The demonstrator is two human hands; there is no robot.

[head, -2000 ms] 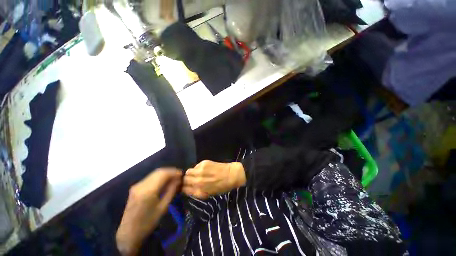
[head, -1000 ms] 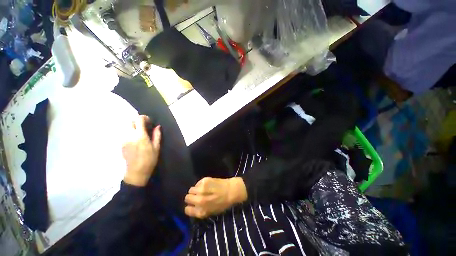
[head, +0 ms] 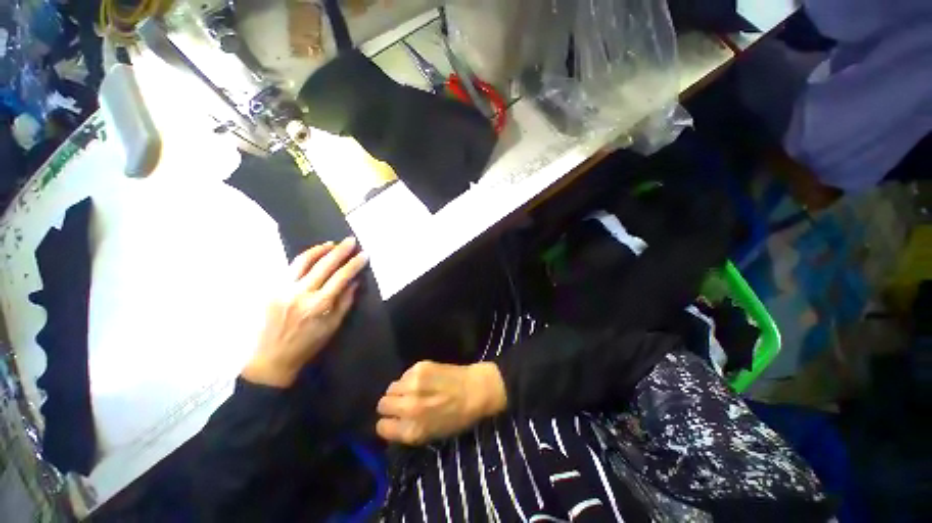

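A long black cut piece (head: 293,204) runs from the presser foot and needle area (head: 303,159) down over the table's front edge towards my lap. My left hand (head: 310,312) lies palm down with its fingertips on the piece, below the needle. My right hand (head: 434,401) is closed at the piece's lower end, over the lap; the fabric inside the fist is hidden. The left stack of black pieces (head: 66,347) has a jagged left edge. The right stack (head: 414,128) lies right of the needle.
Red-handled scissors (head: 476,99) lie behind the right stack. A clear plastic bag (head: 613,77) hangs at the machine's right end. A white rounded lamp-like body (head: 129,123) is left of the needle. A green basket rim (head: 758,317) is low right. Another person's lavender garment (head: 869,97) shows upper right.
My left hand has left the lower end beside my right hand and moved up onto the piece on the table, then slid slightly right and over it. My right hand stays closed near the lap.
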